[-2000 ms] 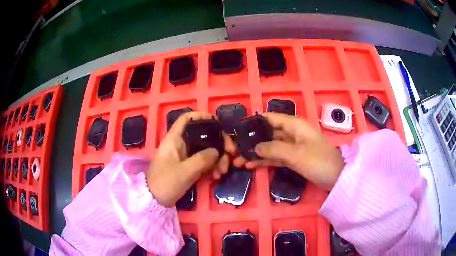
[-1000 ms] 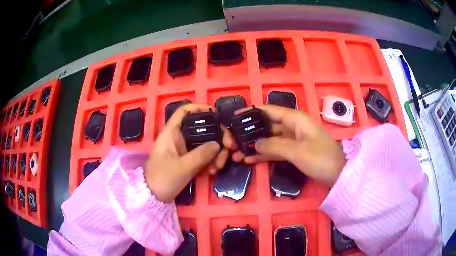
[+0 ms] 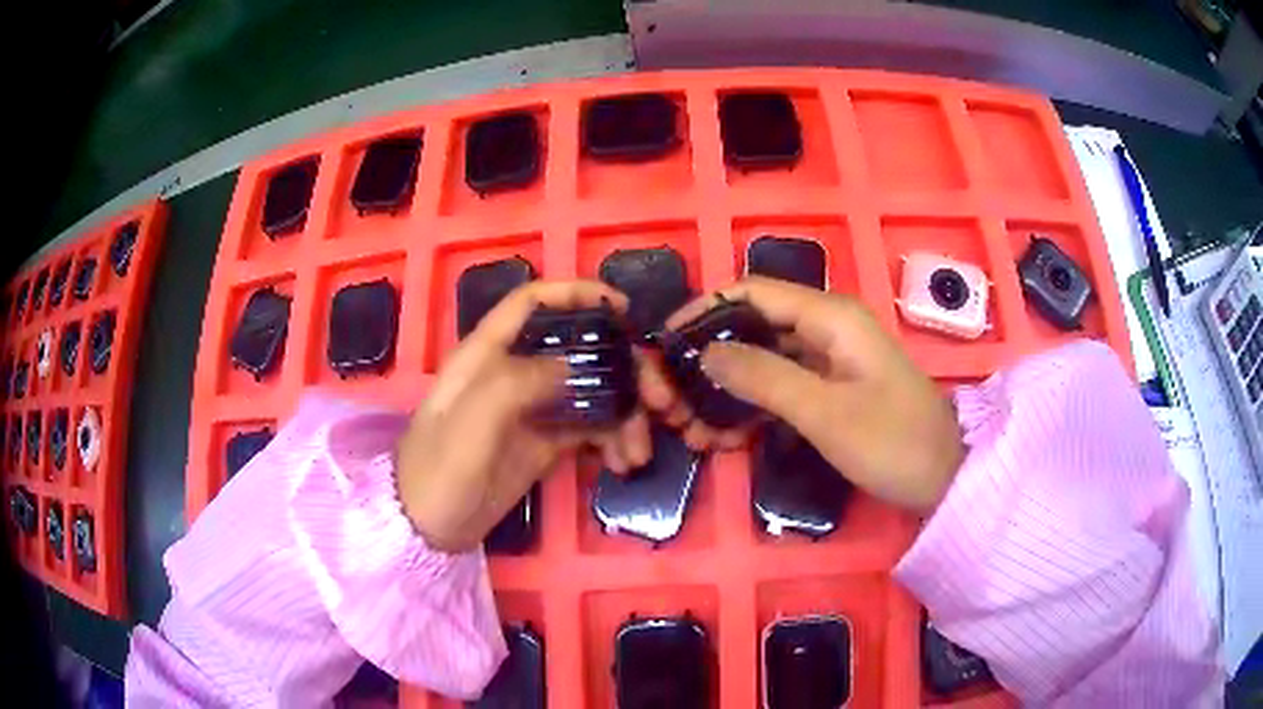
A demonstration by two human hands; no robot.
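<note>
My left hand [image 3: 489, 402] holds a black strapless smartwatch [image 3: 593, 363]; its screen shows blurred white lines, and the thumb lies over its left part. My right hand [image 3: 841, 395] holds a second black smartwatch [image 3: 723, 353], tilted, with the thumb across its screen; what the screen shows is hard to make out. Both watches are close together above the middle of the red compartment tray [image 3: 720, 565]. Black smartwatches lie in many of its pockets. A light-cased smartwatch [image 3: 945, 292] lies with its round sensor up, beside a dark one [image 3: 1055, 281] also sensor up.
A second filled red tray [image 3: 129, 363] is at the left edge. White record sheets [image 3: 1098, 164], a blue pen [image 3: 1139, 208], a green-edged clipboard [image 3: 1144, 312] and a calculator [image 3: 1237, 326] are at the right. A raised metal edge [image 3: 900, 56] runs behind the main tray.
The held watches' screens went from a small white mark to white menu lines, now blurred. My right thumb has moved up over its screen and that watch has tilted. The tray appears slightly higher in view.
</note>
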